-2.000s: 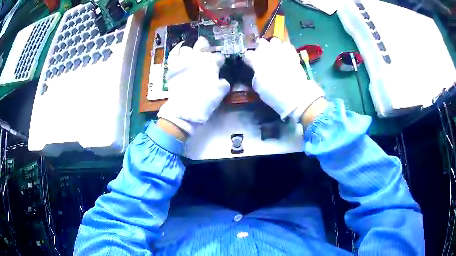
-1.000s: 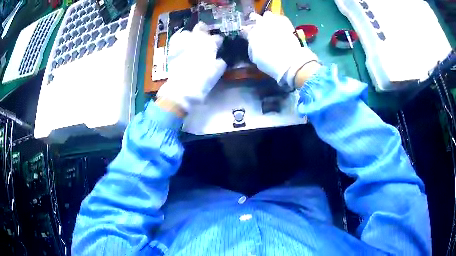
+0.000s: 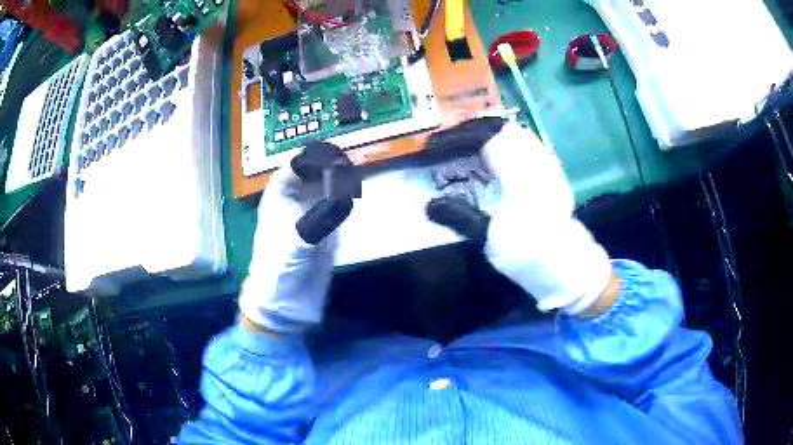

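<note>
A green circuit board lies in the silver-white frame on the orange base. A clear press plate is over its back part. My left hand, in a white glove with black fingertips, pinches a small dark grey core piece in front of the frame. My right hand, gloved alike, has thumb and fingers apart over the white paper sheet. Blurred dark core pieces show between them and do not look gripped.
A large white tray with rows of dark pieces stands left, another white tray right. Two red-rimmed pots are right of the fixture, one with a pale stick on it. A yellow-handled tool lies nearby.
Both hands have come back from the fixture's middle towards me, uncovering the board. My left hand now holds a dark piece. My right hand has moved to the pieces on the paper. The view has shifted.
</note>
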